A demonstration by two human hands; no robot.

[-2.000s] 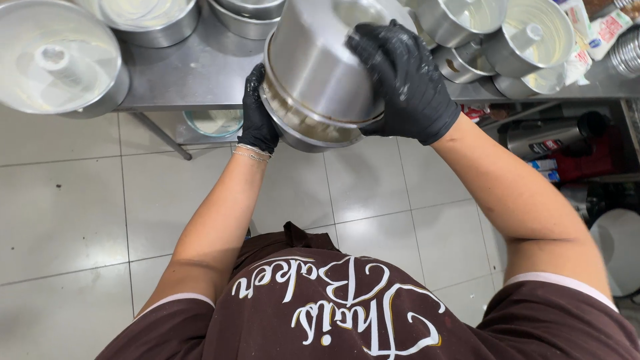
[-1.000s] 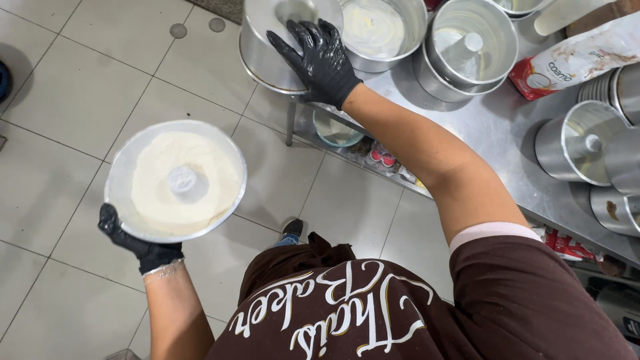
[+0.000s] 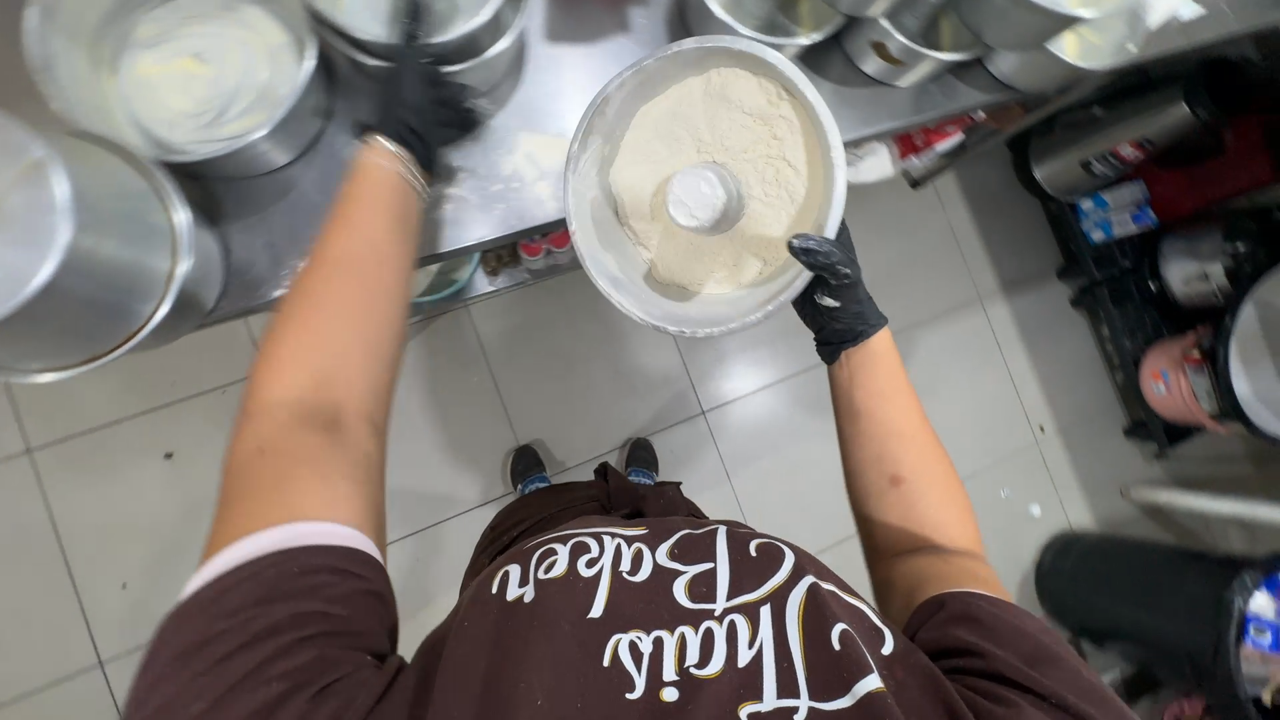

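Observation:
My right hand (image 3: pixel 838 295), in a black glove, grips the lower right rim of a round metal tube pan (image 3: pixel 705 310). Pale flour (image 3: pixel 735 110) lies loose in the pan around its central tube. My left hand (image 3: pixel 415 110), gloved too and blurred, is over the steel table beside a stack of tube pans (image 3: pixel 485 65); its fingers are too smeared to show whether they hold anything. To its left stands a greased pan (image 3: pixel 215 75) with pale smears inside, and an upturned pan (image 3: pixel 100 250) sits at the table's left edge.
The steel table (image 3: pixel 540 120) runs across the top, with more metal pans (image 3: pixel 890 45) at the back right. A teal bowl (image 3: pixel 445 280) shows below its edge. On the right stands a black rack (image 3: pixel 1110 320) with containers, and a dark bin-like object (image 3: pixel 1130 590) is lower down.
The floured pan was in my left hand and is now in my right. My right hand has let go of the upturned pan, and my left is now over the table. The view has shifted strongly.

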